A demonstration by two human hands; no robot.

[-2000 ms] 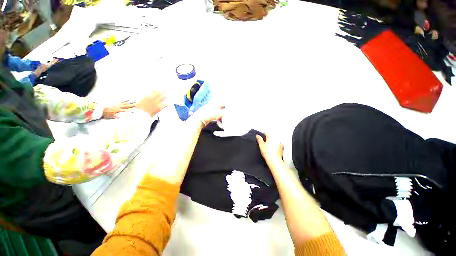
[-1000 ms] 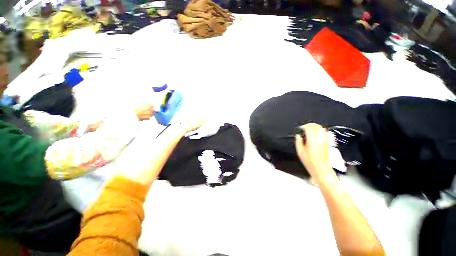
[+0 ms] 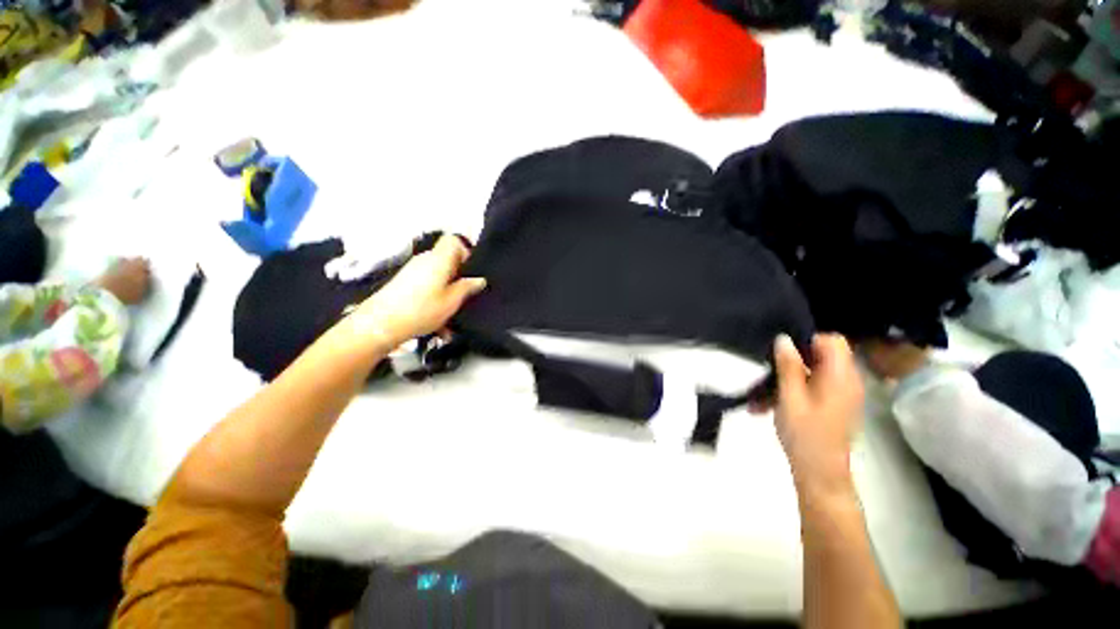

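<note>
A flat black half-moon bag (image 3: 614, 270) lies stretched between my hands, rounded edge away from me. My left hand (image 3: 424, 295) grips its left corner. My right hand (image 3: 814, 383) grips its right corner and is slightly blurred. A black strap piece (image 3: 599, 386) hangs from the straight edge towards me, with a short strap end (image 3: 707, 419) near my right hand. Another black bag (image 3: 280, 310) lies at the left, partly behind my left forearm, with a white piece (image 3: 369, 262) on it. Part of a black bag with white marks shows behind the held one.
A blue tape dispenser (image 3: 278, 203) and a tape roll (image 3: 240, 155) stand at the back left. A larger black pile (image 3: 897, 166) lies at the right. A red piece (image 3: 703, 55) is at the far side. Other people's sleeved arms reach in at left (image 3: 62, 344) and right (image 3: 995, 449).
My right hand has left the right pile; both hands now hold a black bag spread out between them. My left hand has let go of the left bag. The view has shifted right.
</note>
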